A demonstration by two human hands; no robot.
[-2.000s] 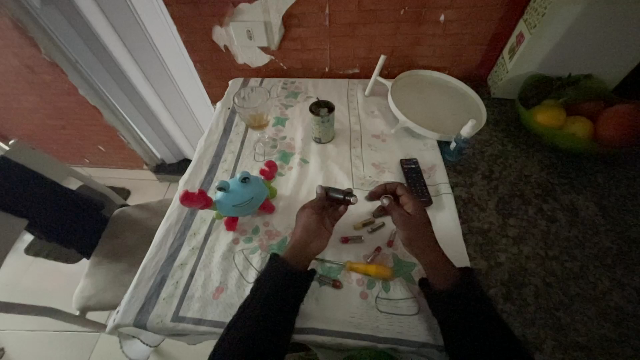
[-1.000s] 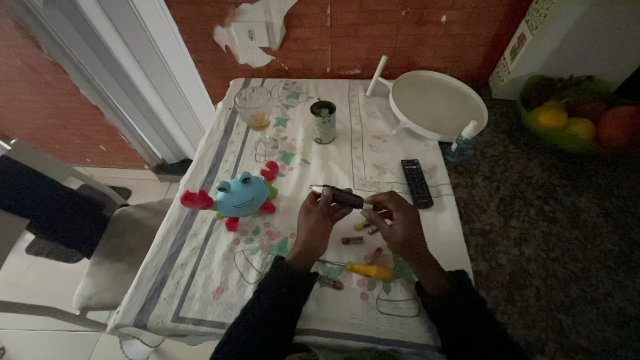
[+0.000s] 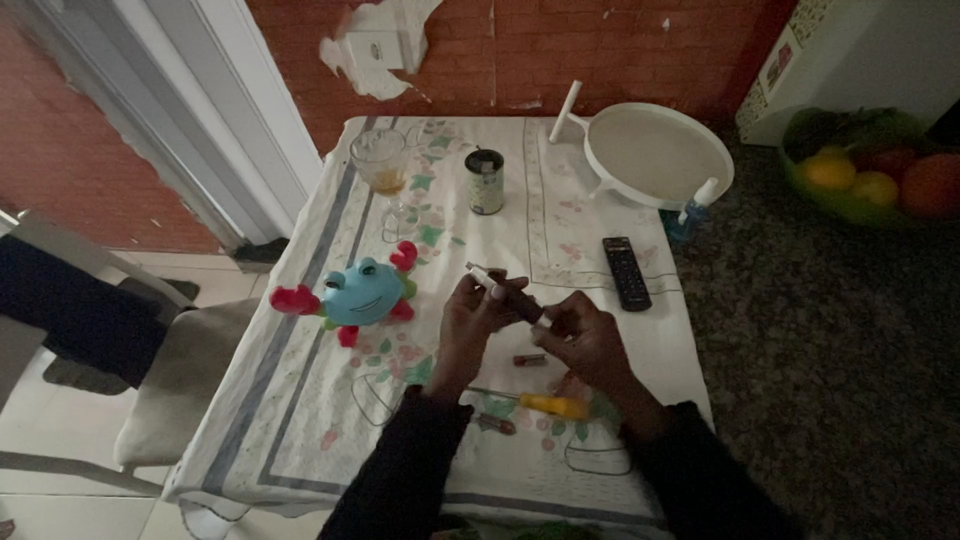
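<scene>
Above the table, my left hand [image 3: 476, 311] grips a dark cylindrical object with light ends [image 3: 517, 302], tilted down to the right. The fingers of my right hand [image 3: 581, 334] pinch its lower right end. Under and between my hands lie a small reddish-brown cylinder [image 3: 529, 361], a screwdriver with a yellow handle [image 3: 555, 406] and another small cylinder [image 3: 496, 424]. A blurred reddish piece is partly hidden beneath my right hand. Left of my hands stands a blue toy crab [image 3: 364, 295] with red claws. A black remote control [image 3: 627, 274] lies beyond my right hand.
An open tin can [image 3: 484, 182] and a glass goblet with amber liquid [image 3: 380, 161] stand toward the back. A round white tray-like object [image 3: 658, 154] and a blue bottle [image 3: 686, 217] are at the back right. A green fruit bowl [image 3: 847, 206] sits on the granite counter; a chair [image 3: 187, 375] is at left.
Two seconds ago my hands were apart; now both are on the dark object. It has turned from nearly level to sloping down rightward since one second ago.
</scene>
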